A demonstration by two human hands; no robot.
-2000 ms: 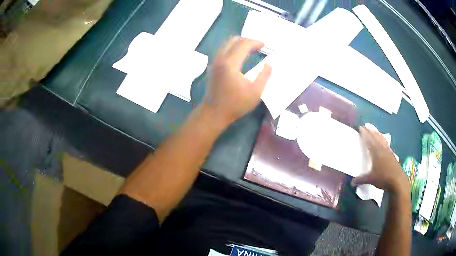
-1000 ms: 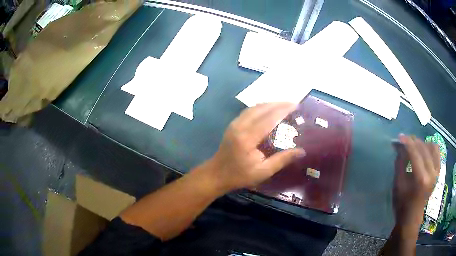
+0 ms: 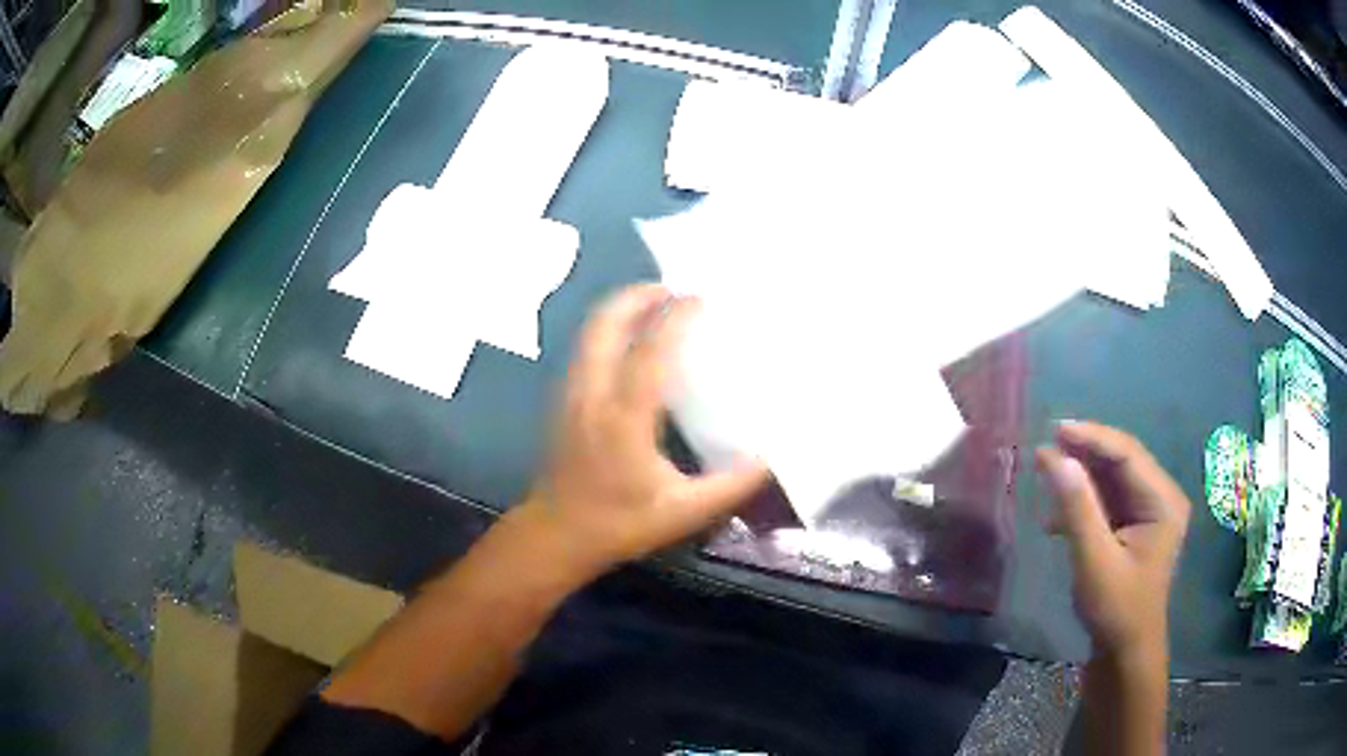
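Note:
My left hand [image 3: 621,428] grips the near left part of a white die-cut card blank [image 3: 827,355], which lies slanted over the maroon board [image 3: 997,510] and hides most of it. The card's white overlaps the white pieces behind, so its far outline cannot be told. A small tan-yellow block [image 3: 914,490] shows on the board below the card's edge. My right hand [image 3: 1115,517] is right of the board, fingers curled with thumb and index close together; whether a tiny piece is between them cannot be told.
Another white card blank [image 3: 473,222] lies at left on the dark green table. White card strips [image 3: 1152,163] lie at the back right. Green printed card stacks [image 3: 1290,488] are at right. Brown paper [image 3: 163,207] is far left, and an open carton [image 3: 288,606] is below the table.
The card blank that was on the board has left it. My left hand has since taken hold of a blank and brought it over the board. My right hand has moved left, nearer the board.

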